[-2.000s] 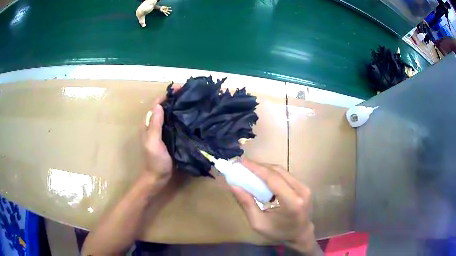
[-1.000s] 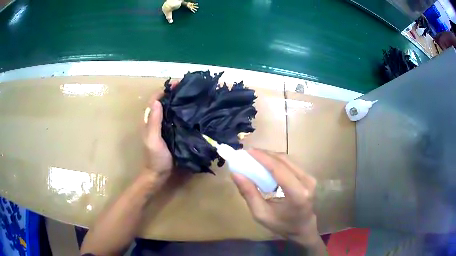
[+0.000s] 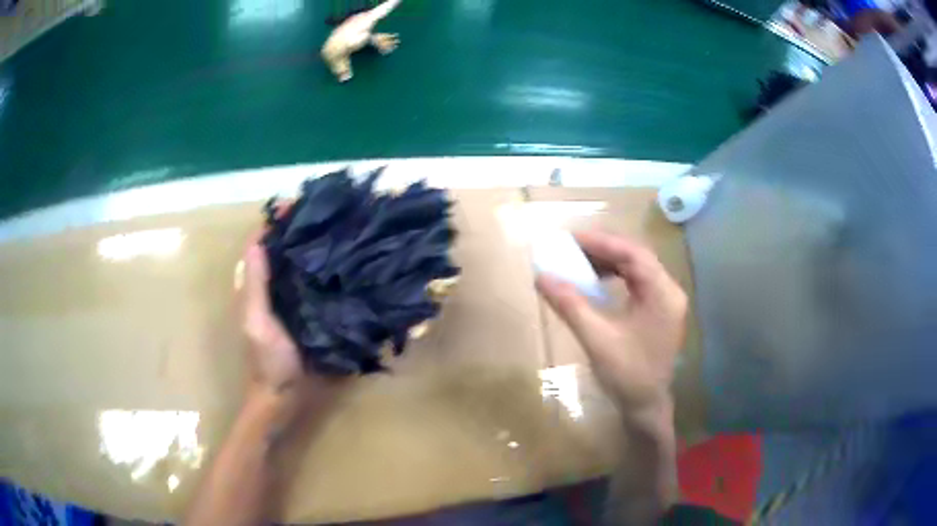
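Note:
My left hand (image 3: 270, 334) holds the figure assembly with black mass (image 3: 354, 269) above the tan bench. The mass is ragged and black, with small pale parts showing at its lower right edge. The hand covers its left side and its fingers are partly hidden behind it. My right hand (image 3: 627, 313) is at the right, apart from the mass, gripping the white glue bottle (image 3: 567, 263) between thumb and fingers. The bottle is blurred and its thin nozzle cannot be made out.
A second glue bottle (image 3: 682, 197) lies against the grey metal panel (image 3: 812, 277). Beyond the bench edge, the green conveyor belt (image 3: 442, 92) carries a pale figure body (image 3: 351, 43) and a black bundle (image 3: 778, 90). A red stool (image 3: 721, 473) is below at the right.
My right hand has pulled the glue bottle away from the black mass, rightward and upward. The mass and my left hand sit further left in the picture. The whole view has shifted.

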